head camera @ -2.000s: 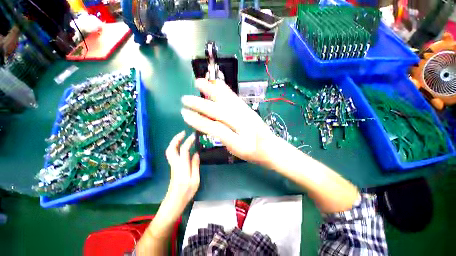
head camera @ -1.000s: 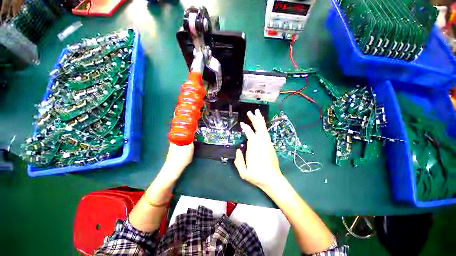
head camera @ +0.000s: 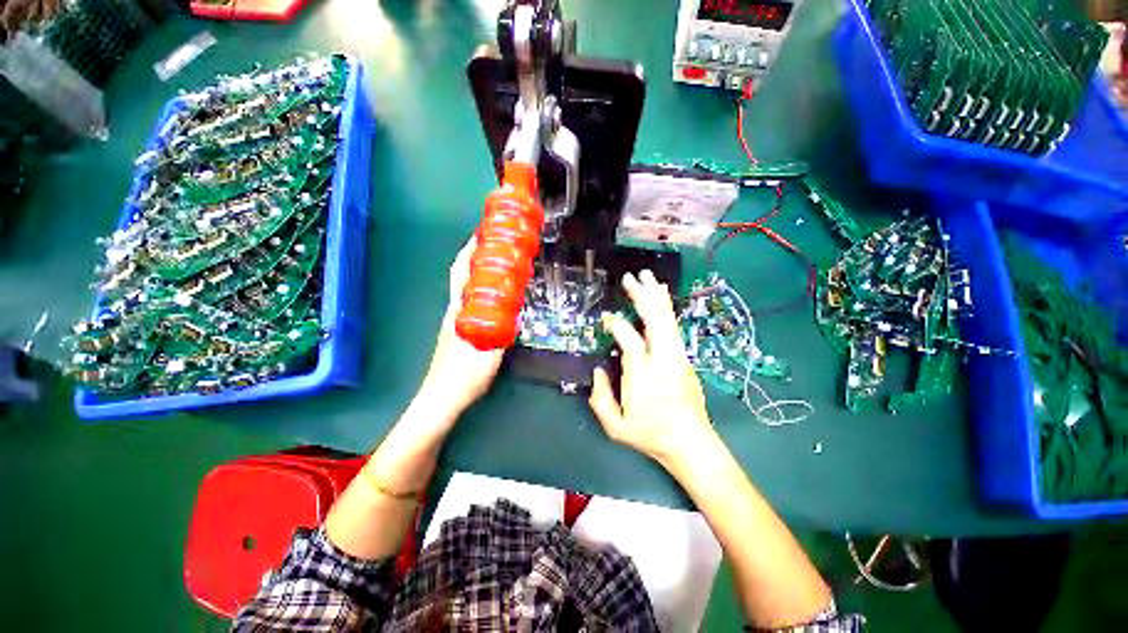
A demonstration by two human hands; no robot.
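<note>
The black test fixture (head camera: 559, 369) stands in front of me, with its upright at the back. Its orange-red toggle clamp handle (head camera: 501, 266) points down toward me. A green circuit board (head camera: 557, 331) lies in the fixture under the clear pressure plate. My left hand (head camera: 460, 334) is behind and beside the lower end of the handle; its fingers are mostly hidden, so a grip cannot be told. My right hand (head camera: 649, 377) is at the fixture's right edge, fingers apart, fingertips near the board's right end, holding nothing visible.
A blue tray (head camera: 351, 235) heaped with populated boards is at left. Right of the fixture are a pale module (head camera: 674, 208), thin wires and a loose board pile (head camera: 893, 303). Blue bins (head camera: 990, 359) stand at far right, a power supply (head camera: 730, 43) behind.
Since the first frame, the orange-red handle has come into view, pointing toward me, my left hand has come to it, and my right hand has moved down to the fixture's right side.
</note>
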